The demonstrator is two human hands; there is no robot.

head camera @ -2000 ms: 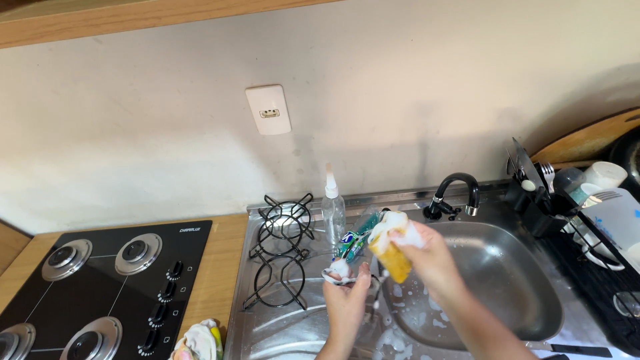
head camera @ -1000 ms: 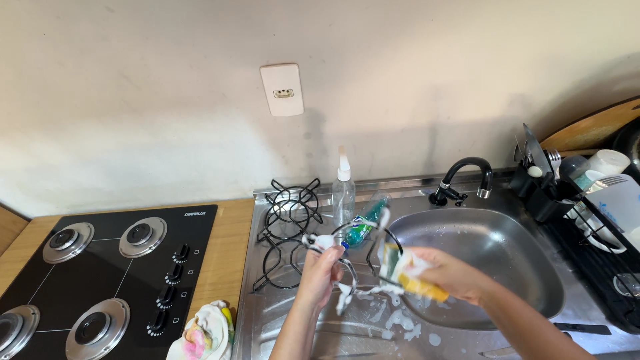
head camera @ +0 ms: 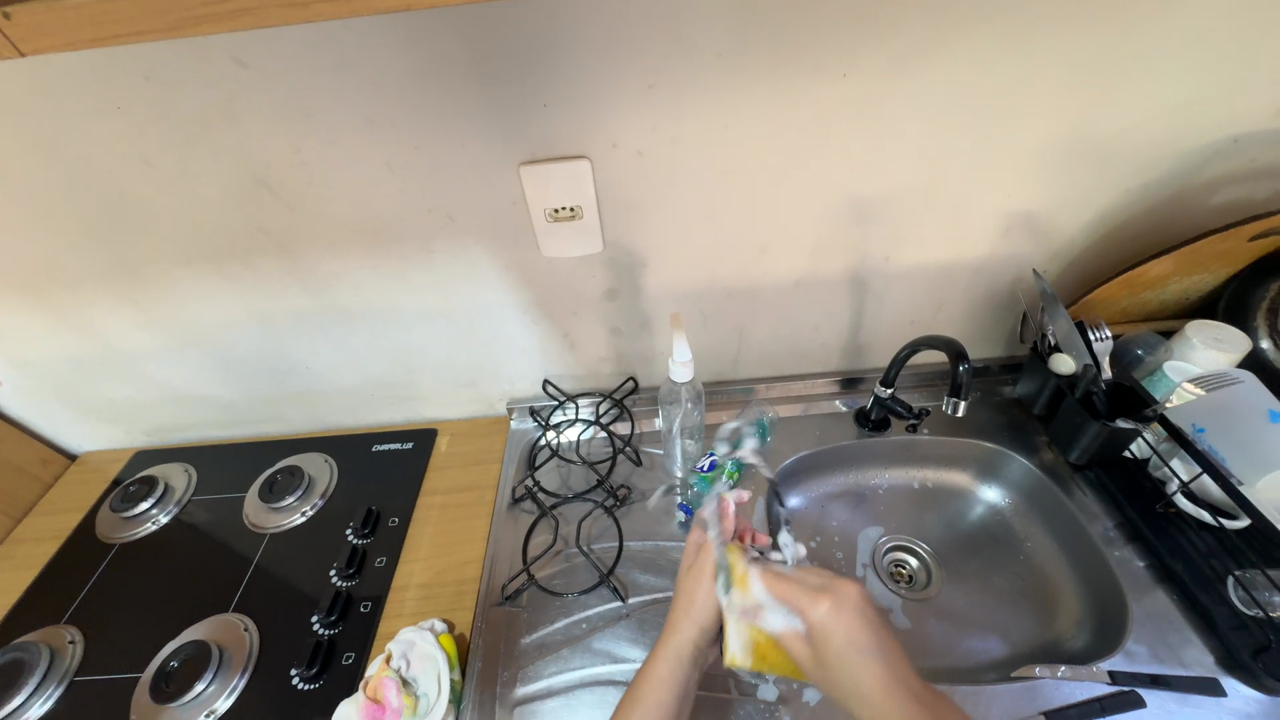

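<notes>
My left hand (head camera: 705, 560) grips a soapy black wire pan support (head camera: 775, 505), blurred and partly hidden by foam and fingers. Pressed against that support is a foamy yellow sponge (head camera: 755, 640), held in my right hand (head camera: 825, 610). Both hands are close together over the drainboard, left of the sink basin (head camera: 960, 480). Behind them a green dish soap bottle (head camera: 735, 460) lies beside an upright clear spray bottle (head camera: 683, 415) with a white top. Several more black wire pan supports (head camera: 575, 550) rest on the drainboard to the left of my hands.
A black glass cooktop (head camera: 210, 560) and a crumpled cloth (head camera: 410, 675) are at left. A black faucet (head camera: 925, 345) rises behind the basin. On the right stands a black dish rack (head camera: 1150, 540) with cutlery and dishes. Knives (head camera: 1160, 682) lie on the basin's front edge.
My hands have come together, the sponge now lower and in front of the pan support. One second ago the support's ring showed plainly between them, with the sponge at its right side.
</notes>
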